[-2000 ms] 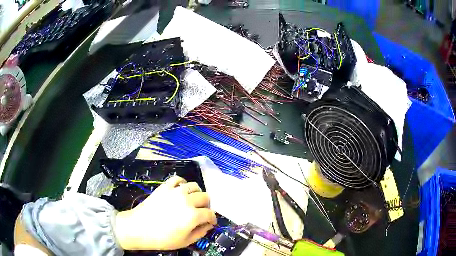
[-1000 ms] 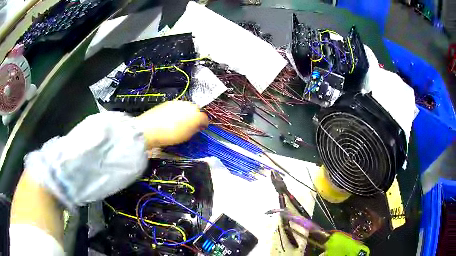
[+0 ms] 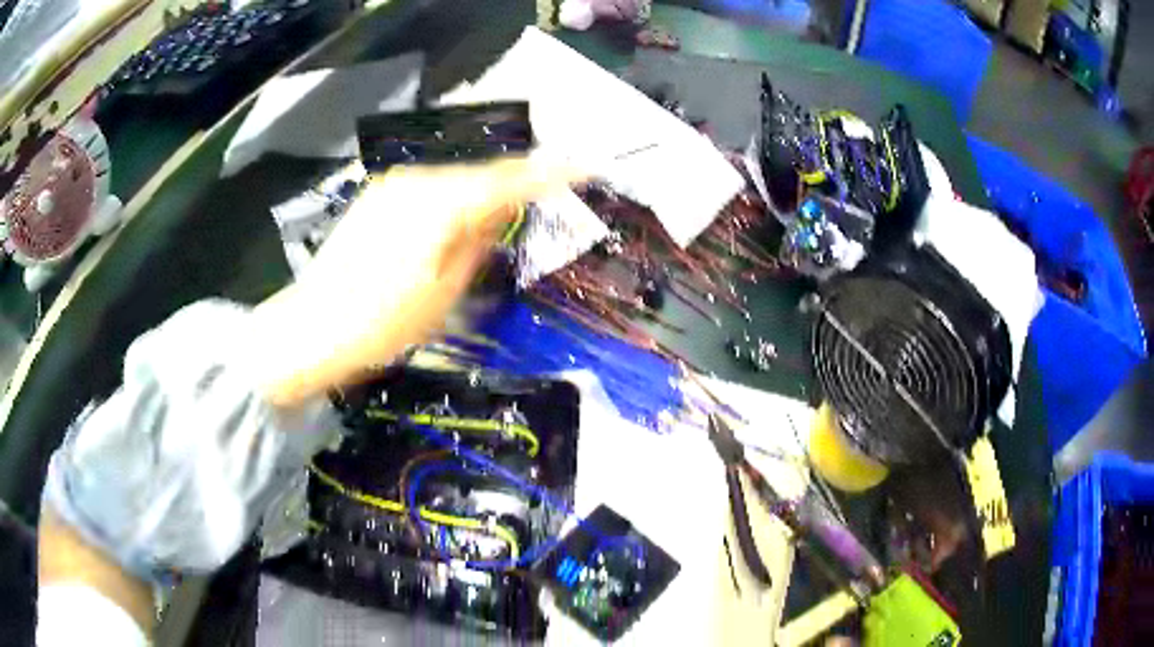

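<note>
My left hand [image 3: 443, 240] is blurred, reaching over the far black housing [image 3: 443, 133] and hiding most of it. Whether its fingers hold anything cannot be told. The near black housing [image 3: 443, 493] lies open below my forearm, with yellow and blue wires looped inside. A circuit board [image 3: 608, 569] on blue wires rests at its right corner. Blue lead wires [image 3: 570, 348] lie fanned between the two housings. The green soldering gun [image 3: 911, 613] is at the lower right edge, its purplish front pointing up-left. My right hand is not in view.
Dark pliers [image 3: 740, 506] lie on the white sheet. A black fan [image 3: 896, 367] stands at right beside a yellow cylinder [image 3: 842, 453]. Brown-red wires [image 3: 608, 297] lie beyond the blue ones. Another wired housing [image 3: 835, 164] stands behind the fan. Blue bins [image 3: 1076, 329] flank the bench.
My left hand has moved from the near housing across the blue wires and up over the far housing. The near housing and board are uncovered. The soldering gun has shifted right and down.
</note>
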